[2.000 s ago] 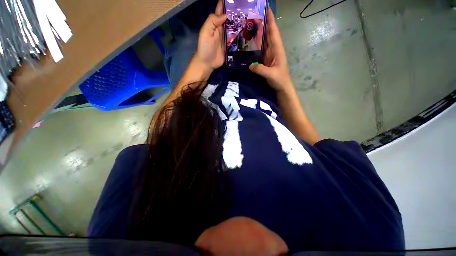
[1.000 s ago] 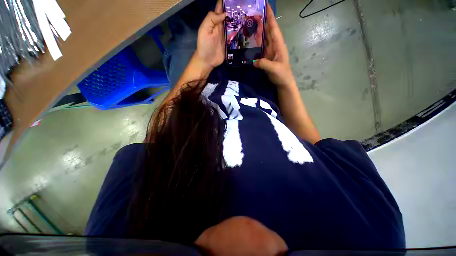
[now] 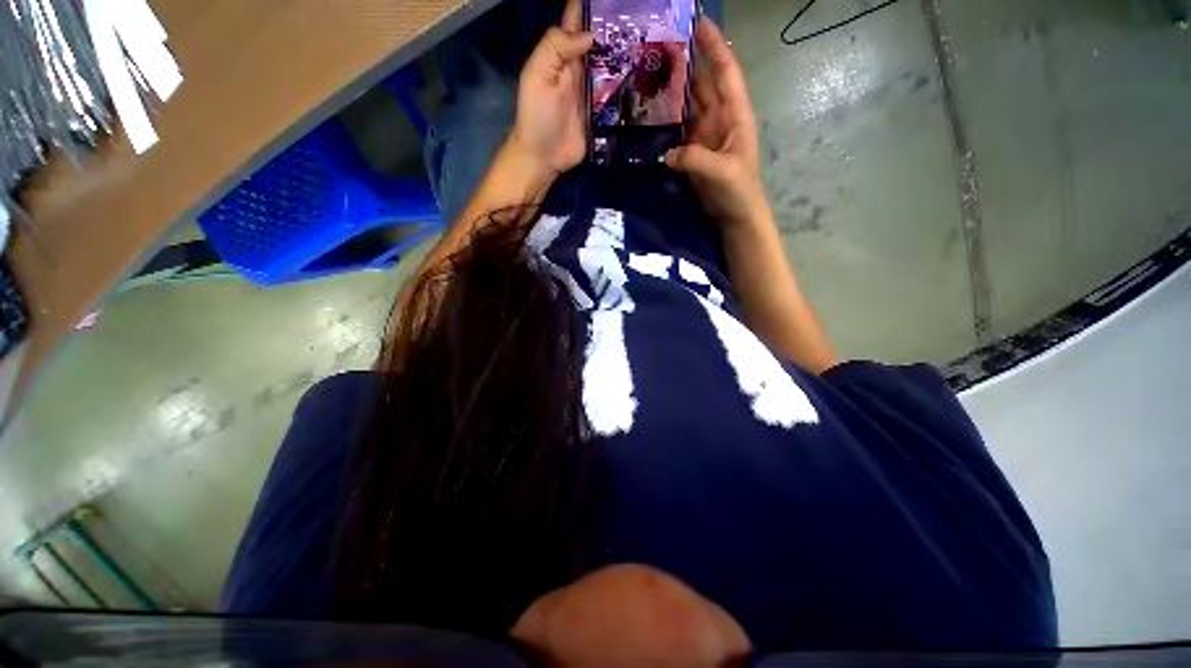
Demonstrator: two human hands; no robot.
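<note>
A smartphone (image 3: 639,78) with a lit pinkish screen and a dark bar along its lower end is held upright at the lap, its top cut off by the picture's upper edge. My left hand (image 3: 554,98) grips its left side, the thumb at the edge. My right hand (image 3: 718,137) holds its right side, the thumb over the lower right corner of the screen. The fingers behind the phone are hidden.
A brown bench (image 3: 222,118) curves across the upper left, with silver ribbon strips (image 3: 52,85) and white strips (image 3: 135,65) on it. A blue plastic stool (image 3: 307,202) stands beside the bench. A white surface (image 3: 1110,457) is at the right.
My right thumb has shifted slightly at the phone's lower right corner. The picture on the screen has changed a little. Both hands keep their hold.
</note>
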